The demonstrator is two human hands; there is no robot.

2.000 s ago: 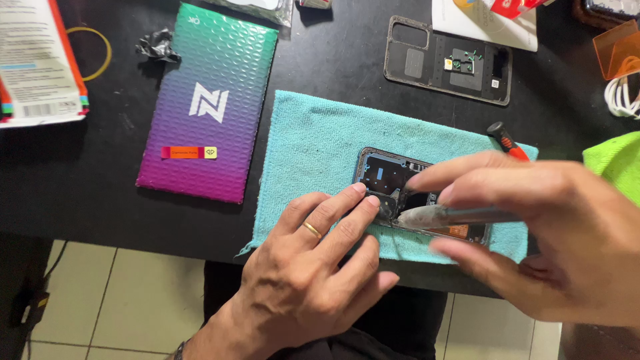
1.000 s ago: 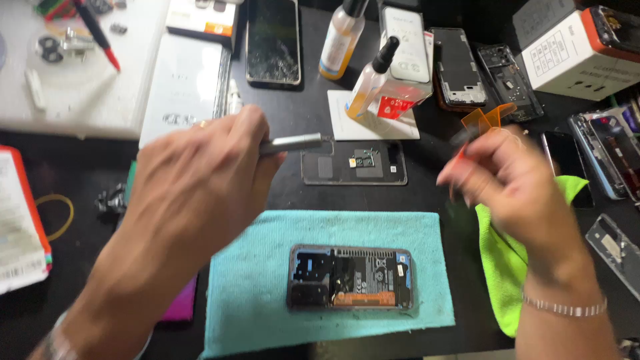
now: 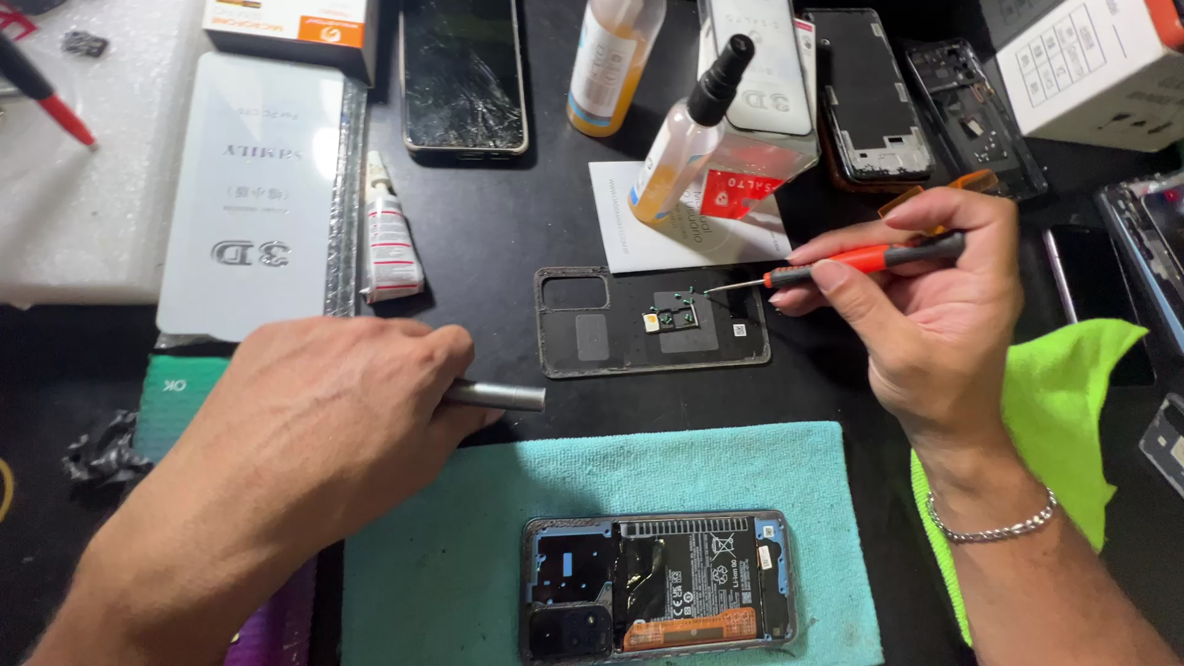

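Observation:
My right hand (image 3: 925, 287) holds a red and black screwdriver (image 3: 860, 262), its tip at small green screws (image 3: 686, 296) on the inside of a phone back cover (image 3: 592, 356). A SIM tray (image 3: 683, 318) with a SIM card lies among these screws. My left hand (image 3: 342, 407) grips a silver metal cylindrical tool (image 3: 499, 396) above the near left of the cover; most of the tool is hidden in the hand. Nearer to me, an opened smartphone (image 3: 689, 573) lies on a turquoise microfiber cloth (image 3: 444, 546), its battery and orange flex cable showing.
Two bottles of orange liquid (image 3: 610, 69) (image 3: 675, 157) and a clear box (image 3: 763, 153) stand beyond the cover. A cracked phone (image 3: 464, 79), a tube (image 3: 388, 240) and a screen protector pack (image 3: 254, 199) are at the left. Phone frames (image 3: 869, 102) and a green cloth (image 3: 1054, 398) are at the right.
Both hands have left the opened phone, where they were two seconds ago. My right hand has brought the red screwdriver to the screws on the back cover. The view has shifted.

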